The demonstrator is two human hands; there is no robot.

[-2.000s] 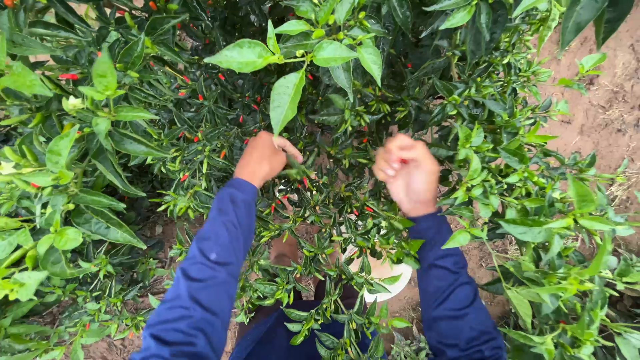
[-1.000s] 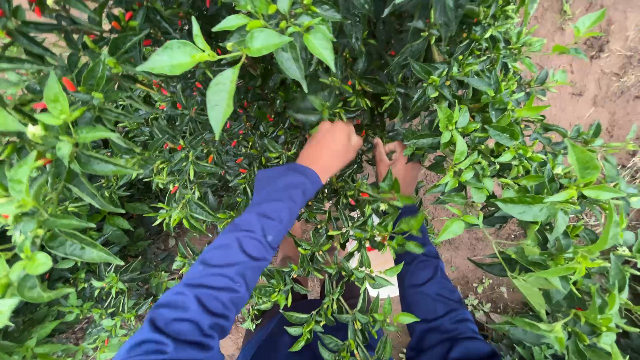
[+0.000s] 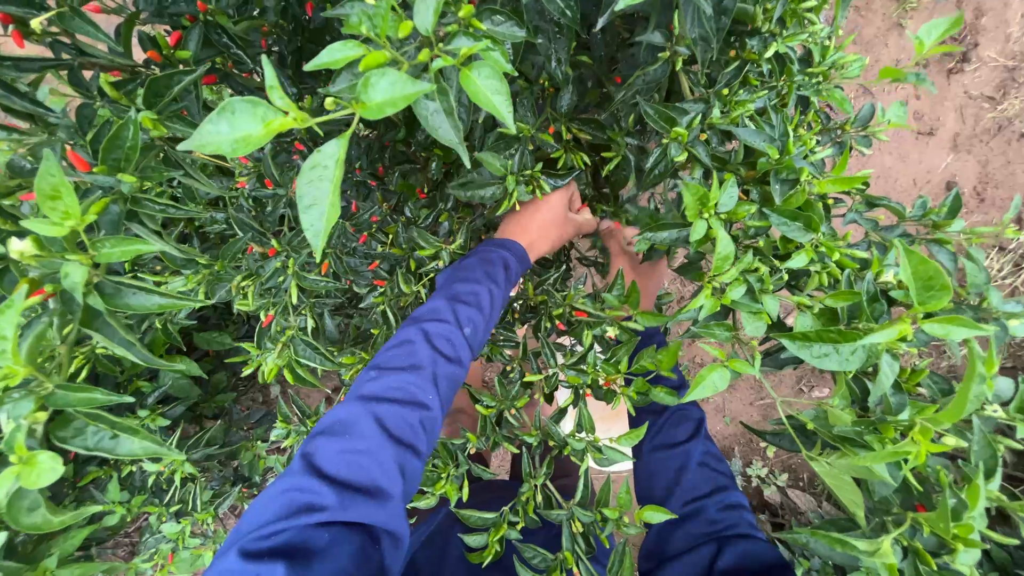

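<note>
Small red chili peppers [image 3: 78, 160] and green ones hang among the leaves of chili pepper plants [image 3: 400, 224]. My left hand [image 3: 554, 218] is at the middle of the view, its fingers curled, with a bit of red at the fingertips. Close on its right is my right hand [image 3: 632, 254], partly behind leaves, with a red spot near its fingers; whether it grips a pepper I cannot tell. The fingertips of both hands nearly meet. Below them, a white container [image 3: 600, 416] shows in part behind the branches.
Leafy branches [image 3: 864, 344] spread on the right, and a leafy stem [image 3: 320, 188] rises near the camera at upper left. Brown soil [image 3: 960, 136] lies at the upper right. A leafy branch [image 3: 560, 496] hangs in front of my lap.
My hands were well apart two seconds ago and have come together among the branches. The right hand, raised before, is now lower and partly covered by leaves.
</note>
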